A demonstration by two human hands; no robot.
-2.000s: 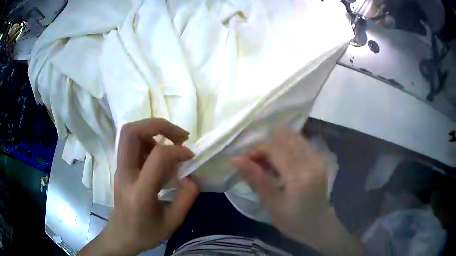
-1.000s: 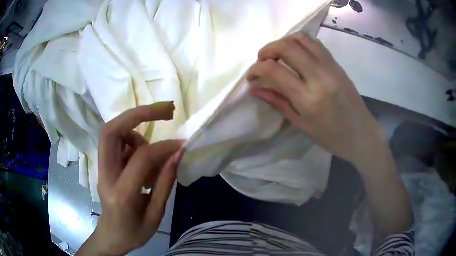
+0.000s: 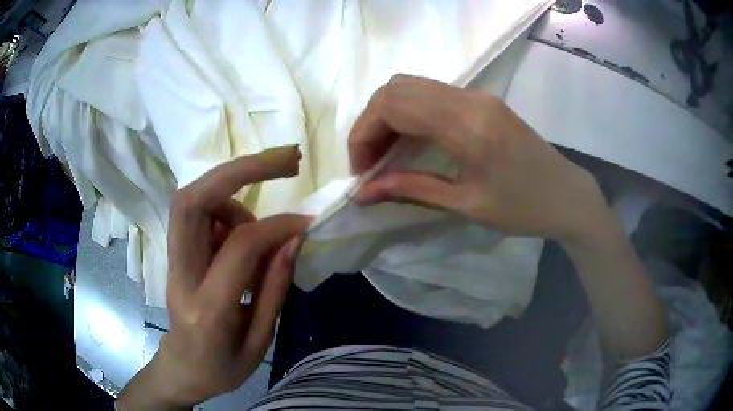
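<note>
A large cream-white garment piece (image 3: 233,88) lies in folds over the table and hangs down towards my lap. A folded edge (image 3: 498,46) runs along it from the top right down to my hands. My left hand (image 3: 233,265) pinches this edge between thumb and index finger at the lower end; one finger with a brownish covering on its tip is raised. My right hand (image 3: 474,160) pinches the same edge between thumb and fingers, just up and right of my left. The needle and presser foot are out of view.
The pale machine bed (image 3: 611,104) is at the upper right, with a dark round disc (image 3: 593,14) and black scissors (image 3: 695,60). A crumpled translucent bag (image 3: 683,345) lies lower right. Blue material (image 3: 32,217) is at the left.
My right hand came onto the edge from lower right, then slid down along it towards my left hand. The view shifted, so the needle area left the picture.
</note>
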